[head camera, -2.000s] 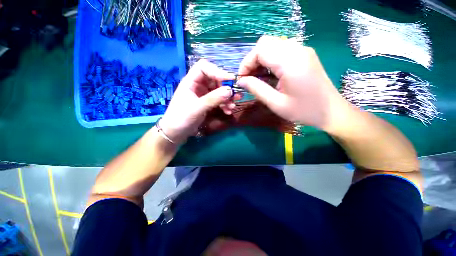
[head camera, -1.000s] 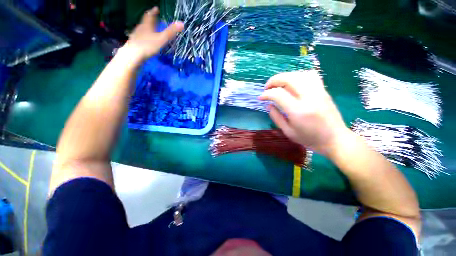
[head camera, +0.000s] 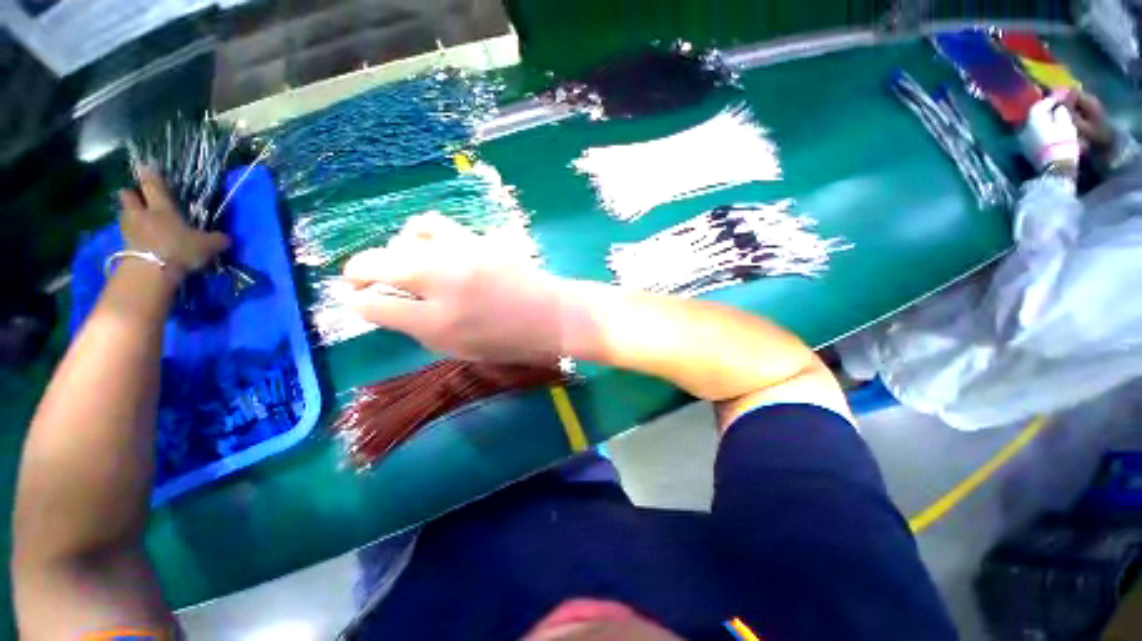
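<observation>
My left hand (head camera: 169, 232) is at the far end of the blue parts tray (head camera: 297, 313), thumb and fingers apart against a pile of part-wired harnesses (head camera: 194, 157); whether it grips any is unclear. Dark-blue connector housings (head camera: 213, 420) lie heaped in the tray's near end. My right hand (head camera: 438, 288) is over the pale violet wire bundle (head camera: 336, 311), palm down with fingertips bent at its left part; glare hides what they hold. Brown wires (head camera: 407, 407) lie nearer me, green wires (head camera: 376, 225) just beyond the hand.
Blue wires (head camera: 376, 125) lie beyond the green ones. White wires (head camera: 683, 163), black-and-white wires (head camera: 726, 251) and a dark bundle (head camera: 651, 82) lie right of them. At far right, a person in pale sleeves (head camera: 1052, 238) works beside harnesses (head camera: 958, 138) and red and yellow items (head camera: 1033, 63).
The hands were together on a blue housing; they have parted, left to the tray's far end, right to the violet wires. The housing no longer shows between them. The view has swung right.
</observation>
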